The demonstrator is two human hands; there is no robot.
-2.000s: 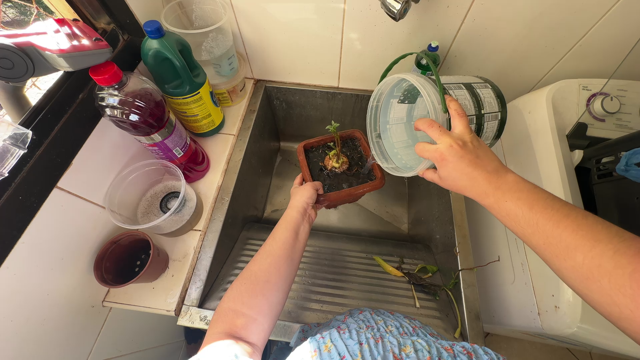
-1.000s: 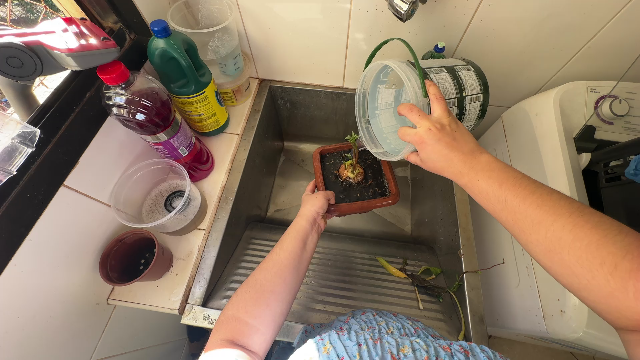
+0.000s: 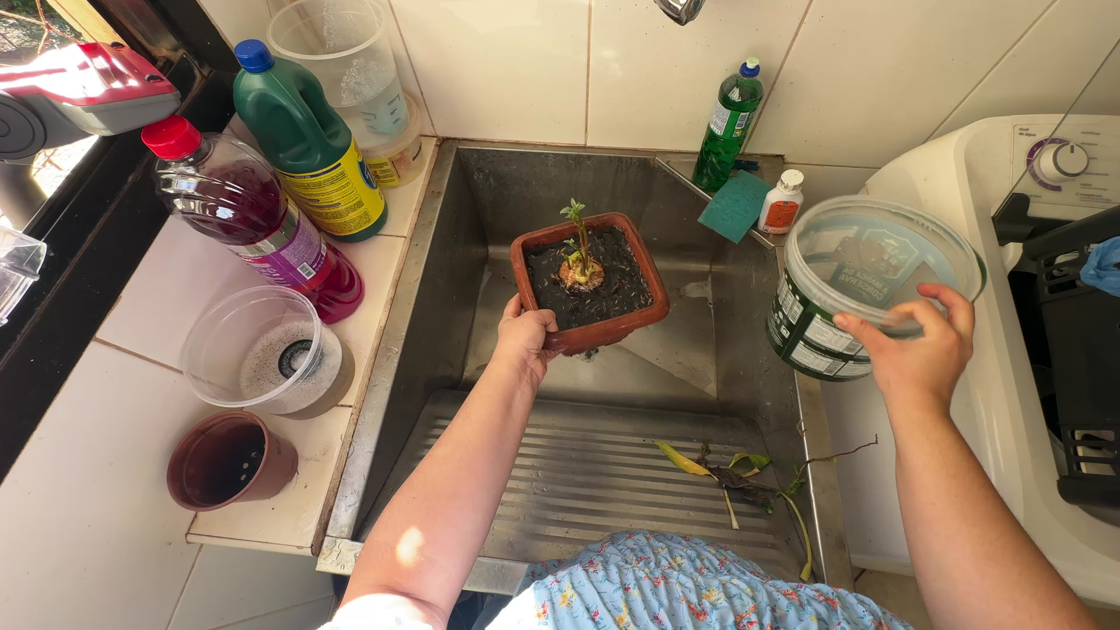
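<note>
My left hand grips the near left corner of a square terracotta-coloured pot, held over the metal sink basin. Dark, wet-looking soil fills the pot, and a small plant with green leaves grows from a bulb-like base at its middle. To the right, my right hand holds a clear plastic bucket by its rim, thumb and fingers on the near side. The bucket is close to upright at the sink's right edge and bears dark green printing.
Pulled plant stems lie on the sink's ribbed washboard. A green bottle, a sponge and a white bottle stand at the back right corner. Bottles, a clear tub and a brown pot line the left ledge. A washing machine is at right.
My right hand has brought the bucket from a tilt beside the pot to nearly upright, farther right and nearer to me. My left hand keeps hold of the pot.
</note>
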